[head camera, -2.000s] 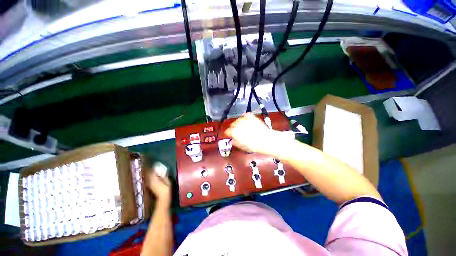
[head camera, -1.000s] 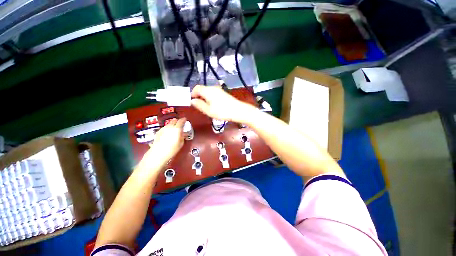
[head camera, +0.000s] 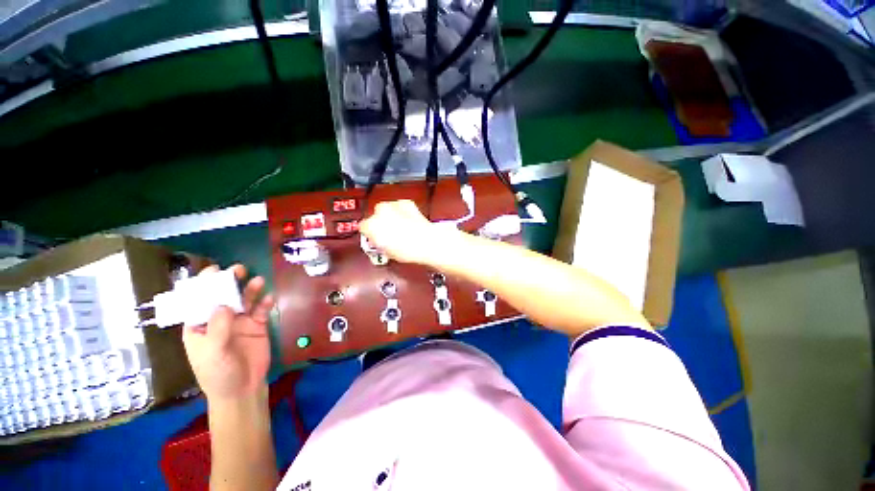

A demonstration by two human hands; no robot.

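My left hand (head camera: 228, 331) holds a white adapter (head camera: 195, 298) with its two prongs pointing left, between the packed carton and the reddish-brown test fixture (head camera: 413, 288). My right hand (head camera: 395, 231) is over the upper middle of the fixture, fingers down at a white adapter (head camera: 372, 251) standing there; the fingertips are partly hidden, so its grip cannot be told. Another white adapter (head camera: 309, 255) sits at the fixture's upper left. Red digits (head camera: 345, 205) are lit above. A white connector (head camera: 467, 199) on a black lead lies behind my right forearm.
A clear bin (head camera: 422, 158) of loose adapters stands behind the fixture, with black cables (head camera: 490, 105) hanging before it. A packed carton (head camera: 158, 350) is at left, an open carton (head camera: 667, 225) at right. Folded white paper (head camera: 755, 184) lies far right. A red item (head camera: 187, 458) is below left.
My left hand has left the fixture and moved left, now with an adapter in it. My right hand no longer holds the adapter it had raised and is lower at the fixture.
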